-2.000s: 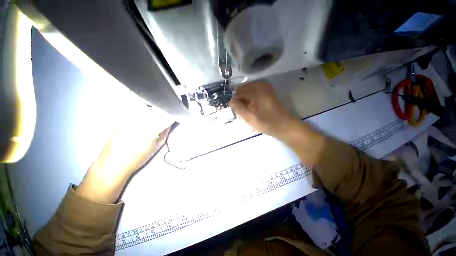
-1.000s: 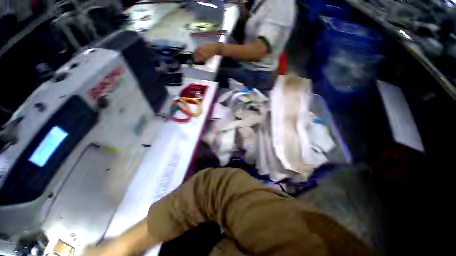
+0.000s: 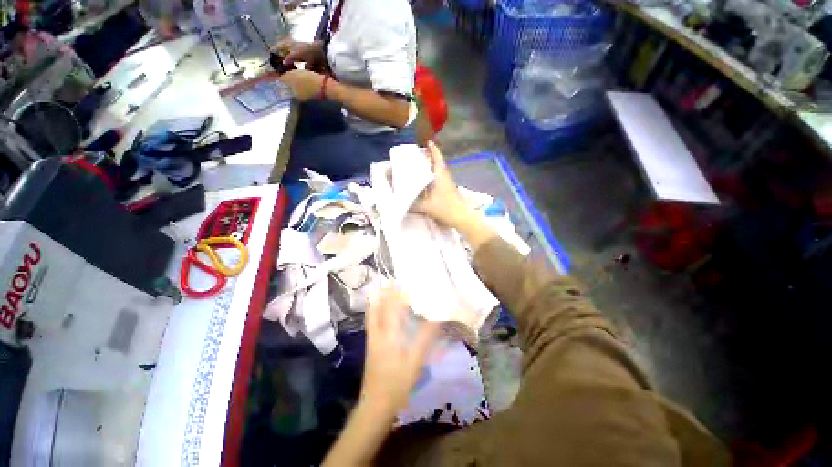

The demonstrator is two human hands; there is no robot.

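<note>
Long white-to-beige fabric pieces (image 3: 424, 264) lie stacked on a crumpled pile of pale cut strips (image 3: 315, 283) in a blue-edged bin (image 3: 529, 214). My right hand (image 3: 444, 193) grips the far end of the long pieces, with its thumb and fingers around their edge. My left hand (image 3: 394, 342) is blurred, below the near end of the pieces. Its fingers look apart, and nothing shows in it. A few blue bits show among the strips.
Red-and-yellow-handled scissors (image 3: 214, 266) and a red tray (image 3: 228, 221) lie on the white sewing table (image 3: 205, 365) at left, beside the machine head (image 3: 68, 301). A person (image 3: 369, 64) sits working beyond the bin. Blue baskets (image 3: 547, 55) and a white bench (image 3: 661, 146) stand at right.
The view has swung right from the machine to the bin. My right hand has left the needle area and taken hold of the long pieces. My left hand has come over the bin.
</note>
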